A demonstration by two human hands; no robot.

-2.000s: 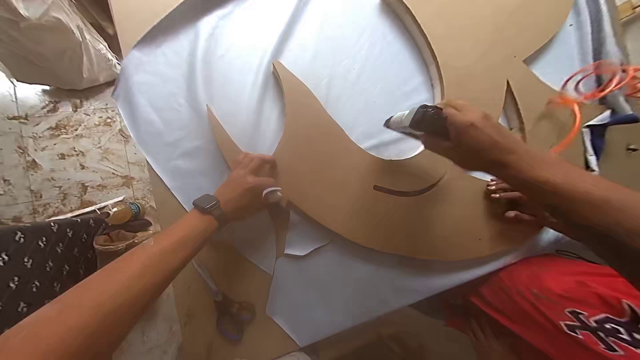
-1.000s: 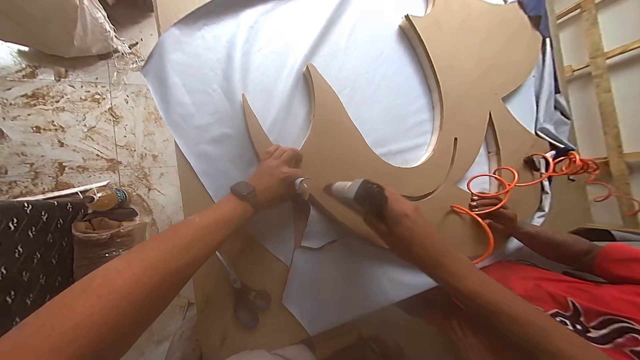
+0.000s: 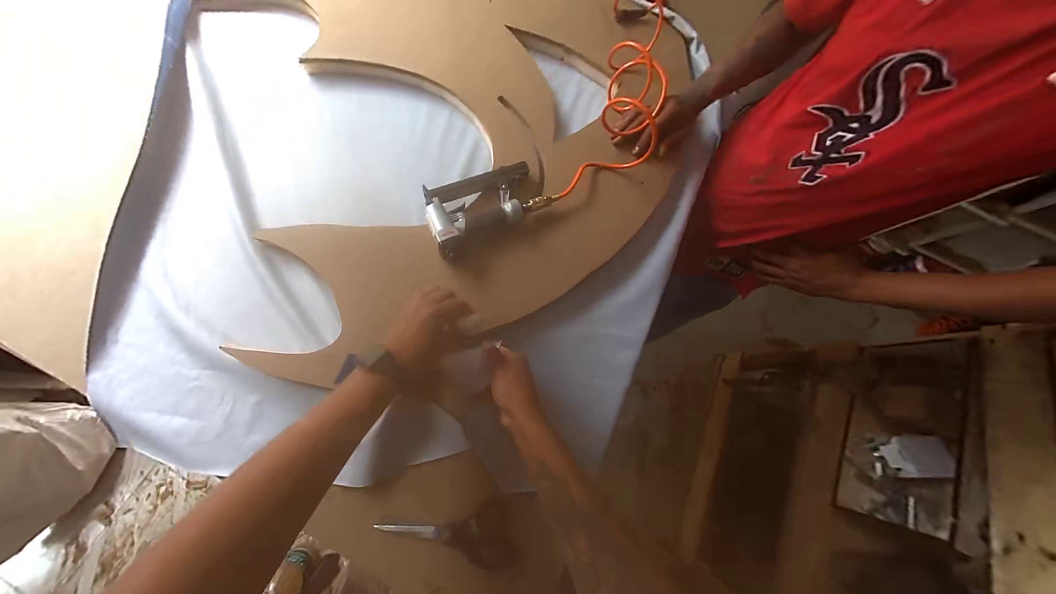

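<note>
My left hand (image 3: 427,334), blurred, rests at the lower edge of a curved brown panel (image 3: 363,264) with a pointed tail. My right hand (image 3: 516,384) pinches the edge of white fabric (image 3: 569,379) just beside it. The fabric lies under the panel and shows through its cutouts. A pneumatic stapler (image 3: 478,210) lies on the panel above my hands, joined by a brass fitting to an orange coiled air hose (image 3: 631,99). What my left fingers grip is hard to tell.
A co-worker in a red jersey stands at the right, one hand (image 3: 660,124) on the panel near the hose. Scissors (image 3: 445,532) lie on brown board below my hands. A wooden frame (image 3: 792,462) stands at lower right, and a plastic-wrapped bundle (image 3: 49,470) at lower left.
My right hand has let go of the stapler, which now lies on the panel, and is at the fabric beside my left hand. The view has turned strongly.
</note>
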